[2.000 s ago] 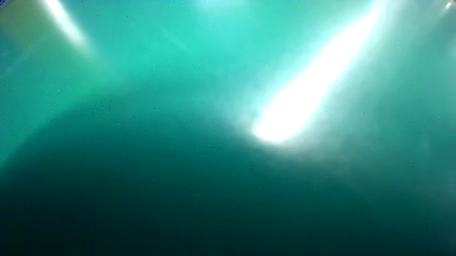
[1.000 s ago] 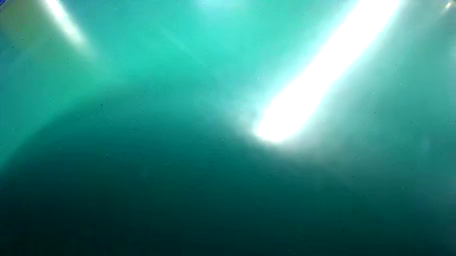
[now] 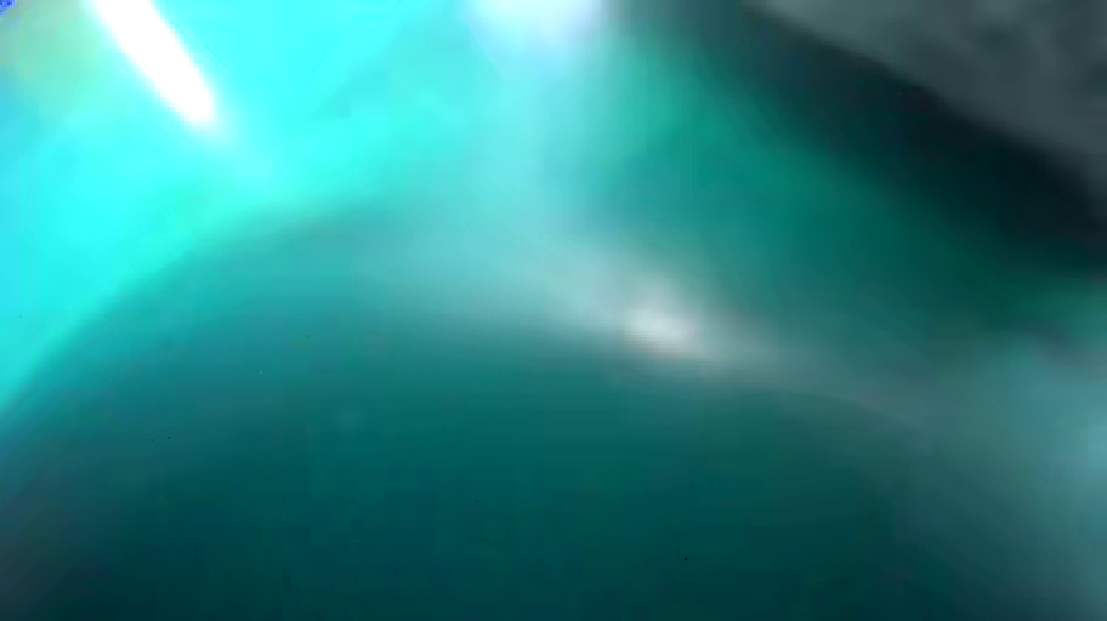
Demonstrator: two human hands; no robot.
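Observation:
A blurred green surface (image 3: 510,449) fills most of the head view, very close to the camera. It is dark in the lower part and bright green-cyan at the upper left. A blurred grey shape with a dark edge (image 3: 995,61) crosses the upper right corner; I cannot tell what it is. Neither my left hand nor my right hand can be made out.
A bright white streak of light (image 3: 158,61) lies at the upper left. A pale glow (image 3: 540,18) shows at the top middle, and a small bright spot (image 3: 662,325) near the centre. A small blue patch sits in the upper left corner.
The grey shape and its dark edge have come in at the upper right. The long white glare there has shrunk to a small spot. The upper left looks brighter.

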